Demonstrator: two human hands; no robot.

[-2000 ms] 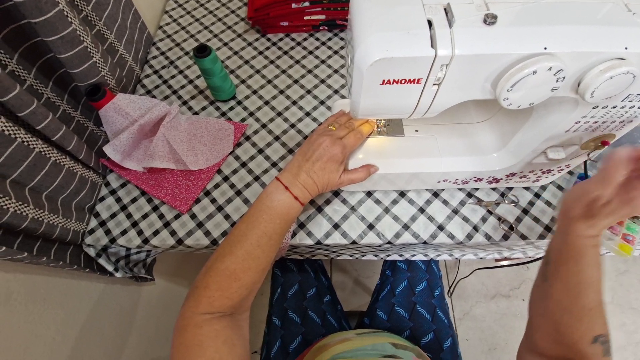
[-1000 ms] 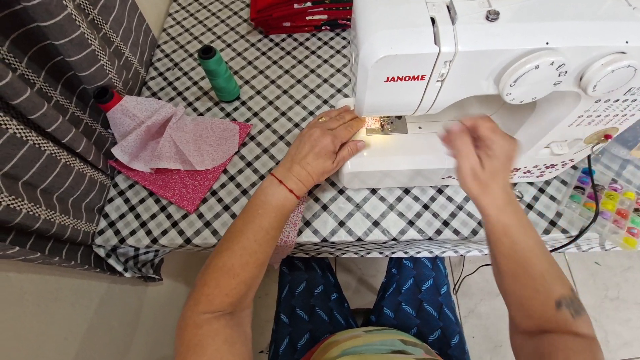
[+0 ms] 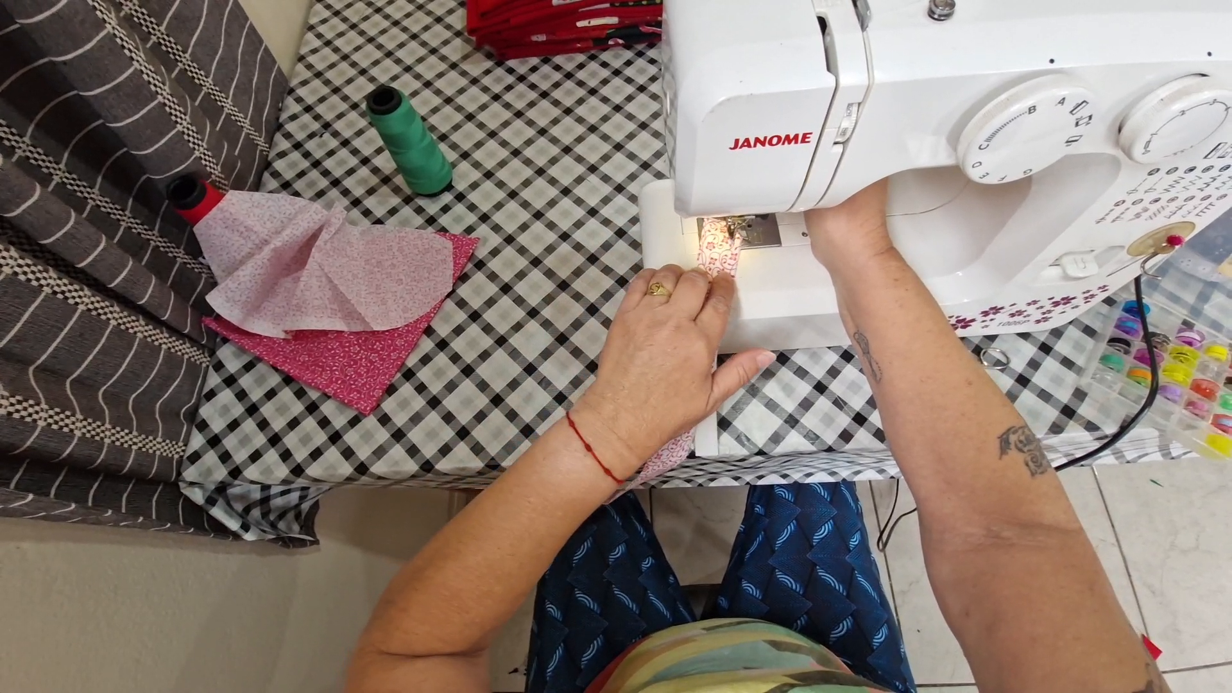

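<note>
My left hand [image 3: 664,356] lies with its fingertips on a strip of pink printed fabric [image 3: 717,252] at the lit needle area of a white Janome sewing machine [image 3: 751,106]. The fabric runs under the hand and hangs at the table edge below the wrist. My right hand [image 3: 852,217] reaches under the machine's arm, behind the needle area; its fingers are hidden by the machine head, so what they touch cannot be seen. A thin thread shows to the right of that hand.
A green thread cone [image 3: 412,142] stands on the checked tablecloth [image 3: 539,221]. To the left, pale and dark pink fabric pieces [image 3: 337,274] partly cover a red spool [image 3: 194,199]. Folded red fabric [image 3: 568,24] sits at the back. A case of colourful bobbins [image 3: 1169,371] and a black cable lie right.
My right hand has moved from the right side, across the front of the machine, to beneath its arm. My left hand has drawn slightly down toward me, and more printed fabric shows beyond its fingertips.
</note>
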